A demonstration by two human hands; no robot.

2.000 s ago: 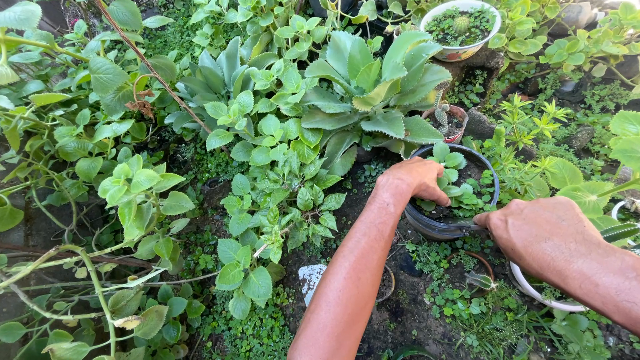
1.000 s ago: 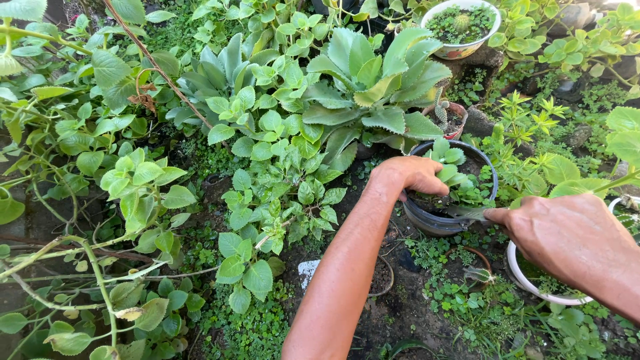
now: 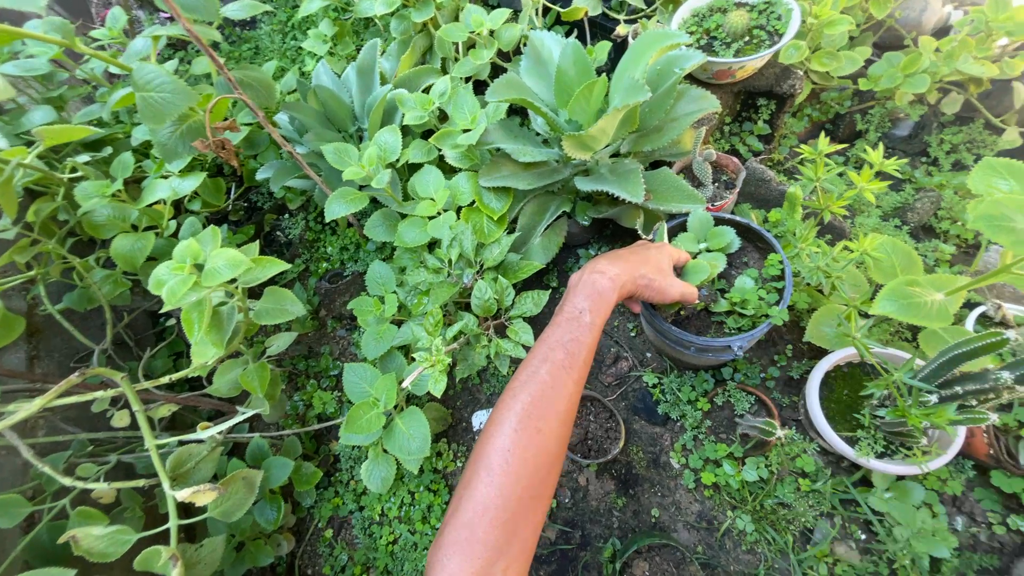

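My left hand (image 3: 640, 276) reaches over the left rim of a round black plastic pot (image 3: 696, 352), its thumb and fingers closed around the base of a leafy green seedling (image 3: 704, 244). The fingertips are partly hidden by leaves. Dark soil and small clover-like weeds (image 3: 752, 296) fill the right part of the pot. Just behind stands a large succulent with toothed leaves (image 3: 600, 120). My right hand is out of the picture.
A small cactus pot (image 3: 724, 188) touches the back of the black pot. To the right is a white-rimmed cactus pot (image 3: 816, 408); at the back stands a white bowl-shaped planter (image 3: 740, 68). A soil-filled pot (image 3: 596, 428) is sunk beside my forearm. Leafy plants (image 3: 400, 432) crowd the left.
My right hand, which held a blade-like tool at the pot's right rim, has left the view. My left hand stays at the seedling.
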